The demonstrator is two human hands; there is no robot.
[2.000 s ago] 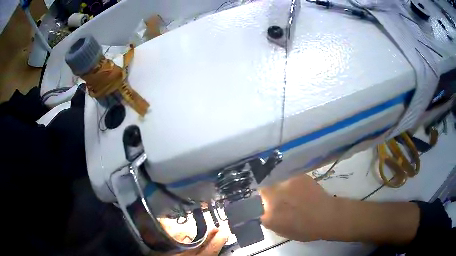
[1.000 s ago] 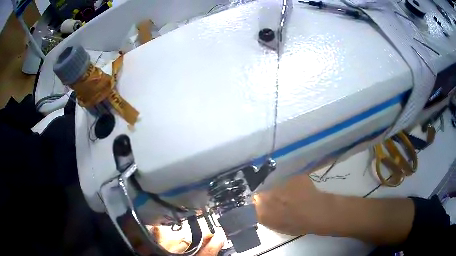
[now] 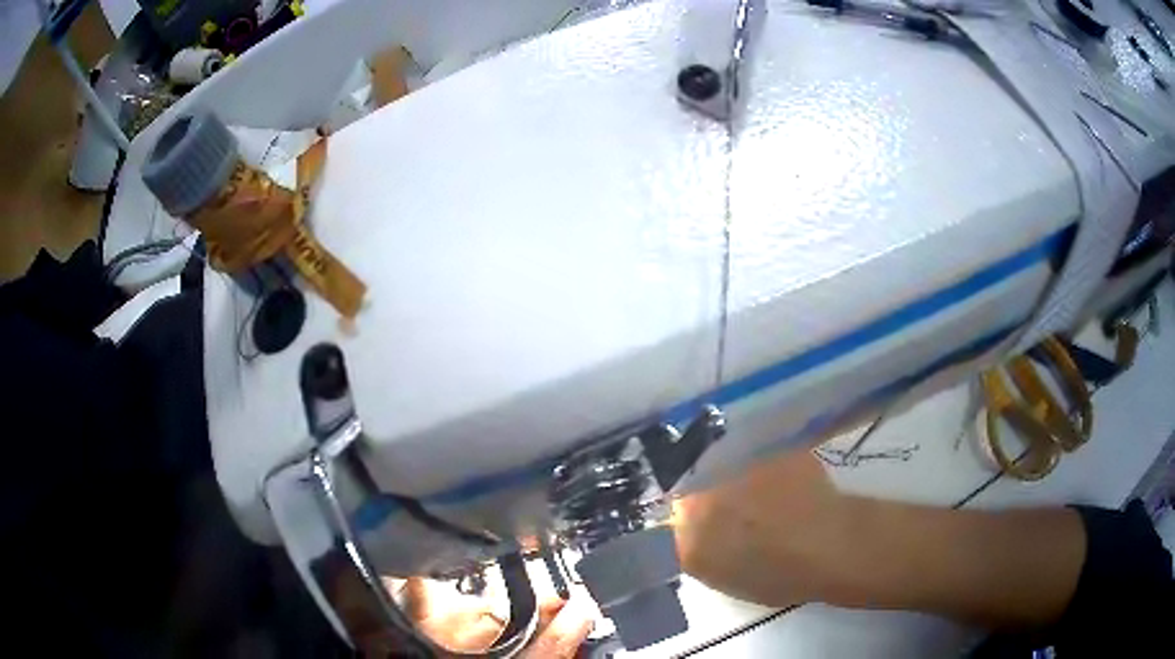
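Note:
The big white sewing machine head (image 3: pixel 541 258) with a blue stripe fills the middle. My right hand (image 3: pixel 747 534) reaches in from the right beneath it; its fingers are hidden behind the grey attachment (image 3: pixel 634 586) and metal parts. Brightly lit skin, seemingly my left hand (image 3: pixel 451 615), shows at the bottom behind the curved take-up guard (image 3: pixel 348 541), mostly hidden. A fingertip shows beside the grey attachment; I cannot tell whose it is. Any grip is hidden. Dark cloth (image 3: pixel 103 464) fills the left side; I cannot tell garment from sleeve.
Yellow-handled shears (image 3: pixel 1035 412) lie under the machine arm at right. A thread tangle (image 3: pixel 870 454) lies on the white bed. A grey knob (image 3: pixel 190 161) with orange-brown tape stands at the head's end. White cloth (image 3: pixel 1095 193) wraps the arm, with needles. A thread spool (image 3: pixel 196 64) is behind.
The view shifts slightly between frames. Both hands stay in nearly the same places under the machine head. No grasp or release is visible.

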